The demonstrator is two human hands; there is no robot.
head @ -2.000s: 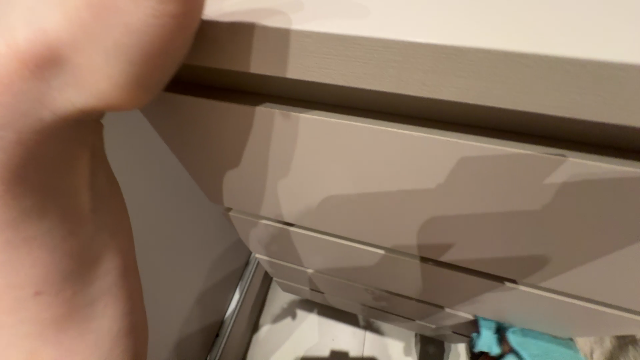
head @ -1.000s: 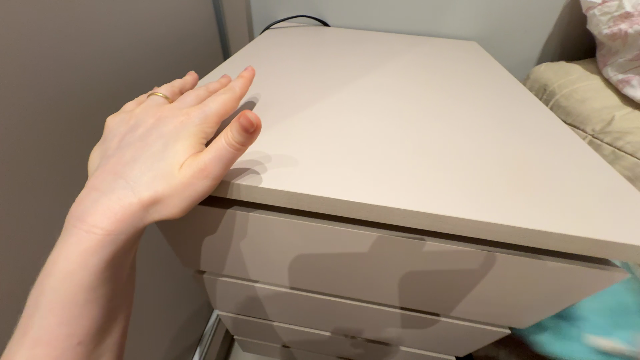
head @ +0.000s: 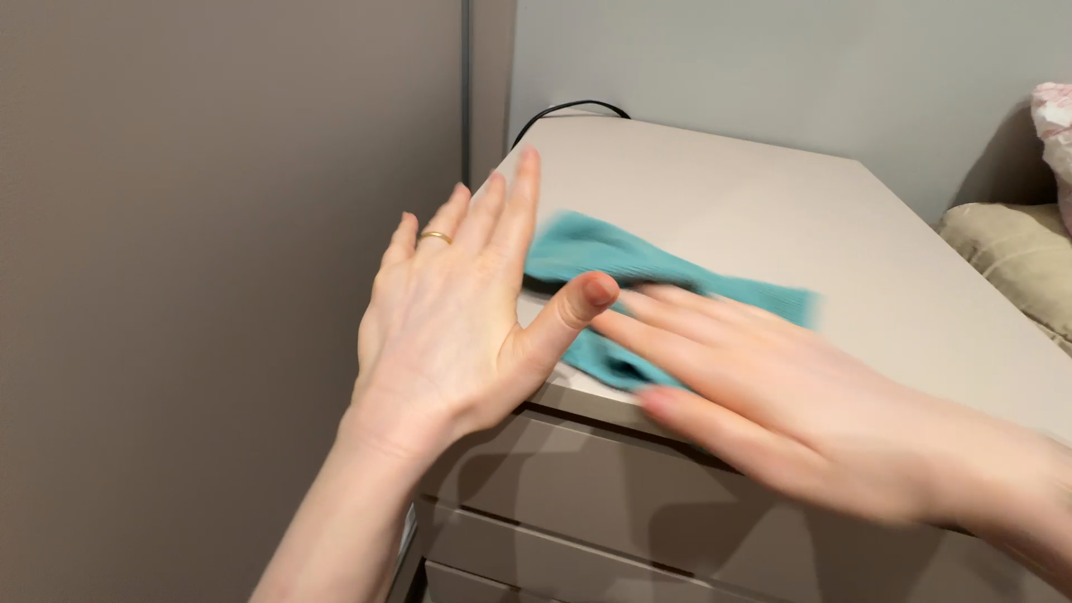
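A teal cloth (head: 586, 247) lies spread on the top of a light chest of drawers (head: 720, 184), near its front left corner. My right hand (head: 754, 377) rests flat over the cloth, palm down, fingers pointing left; its edges are blurred, and the cloth under the palm is hidden. My left hand (head: 452, 327), with a gold ring on one finger, is raised at the left edge of the top, back toward me, fingers apart and holding nothing. Its thumb tip is close to the right fingertips; whether the left palm touches the edge cannot be told.
A tall grey-brown panel (head: 234, 251) stands close along the left. Behind the top is a grey wall (head: 754, 75), with a black cable (head: 586, 102) at the back left corner. Beige bedding (head: 1005, 251) and a floral fabric (head: 1057, 142) are at the right. Drawer fronts (head: 569, 469) face me below.
The teal cloth, at the lower right edge one second ago, now lies on the chest top at the front left. My right hand has come into view over it. The view has swung up since the first frame.
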